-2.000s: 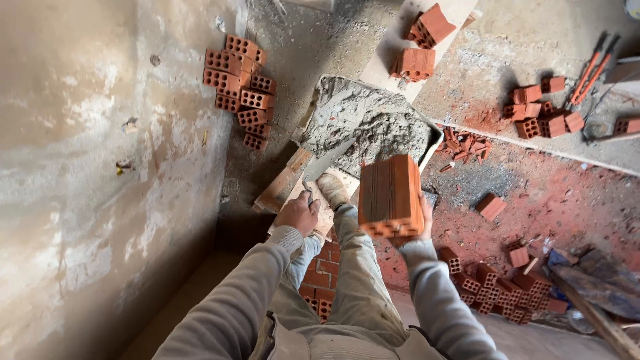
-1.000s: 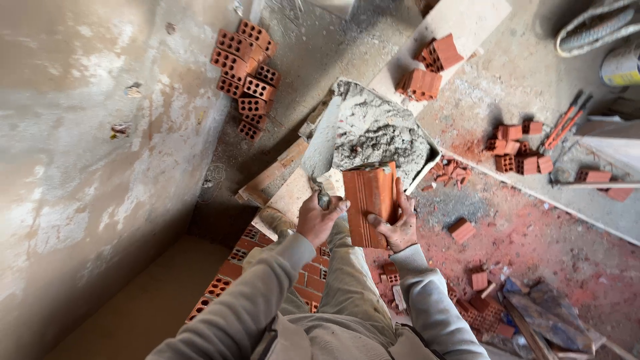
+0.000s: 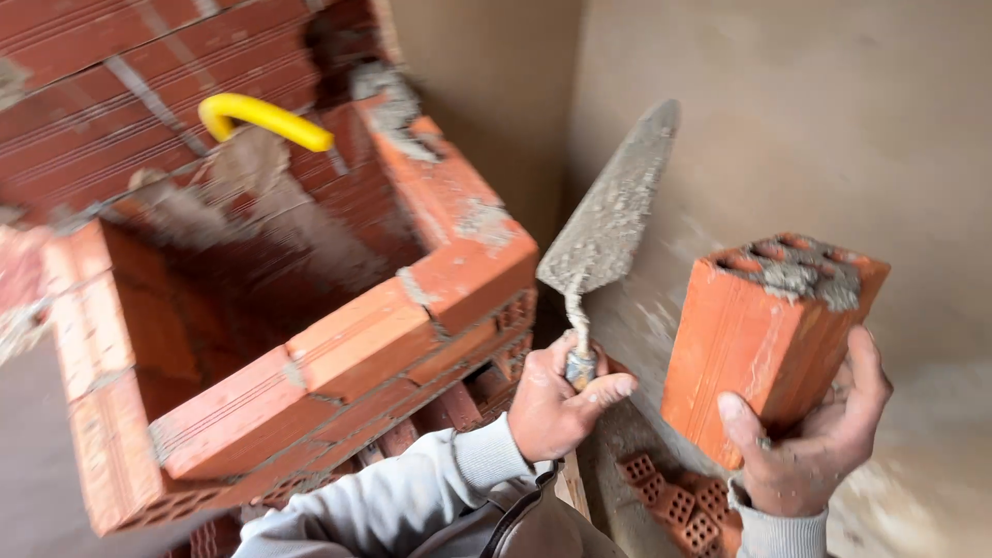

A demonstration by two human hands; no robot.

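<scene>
My left hand (image 3: 562,399) grips the handle of a pointed masonry trowel (image 3: 616,205), its blade up and coated with grey mortar. In my right hand (image 3: 814,434) is a hollow red clay brick (image 3: 763,349), held with its holed end up; mortar covers part of that end. To the left stands a low box-shaped brick structure (image 3: 364,337) with mortar in its joints. Patches of mortar (image 3: 484,223) lie on its top course near the corner, and more mortar (image 3: 391,108) sits at the far end of that side. Neither the trowel nor the held brick touches the structure.
A ribbed brick wall (image 3: 163,77) rises behind the structure, and a bent yellow tube (image 3: 267,120) sticks up there. A plastered wall (image 3: 775,116) is at the right. Several hollow bricks (image 3: 682,504) are piled on the floor below my right arm.
The view has swung from the mortar trough and floor to the brick structure. The right hand alone now holds the brick; both hands were at it one second ago. Mortar now shows on its end.
</scene>
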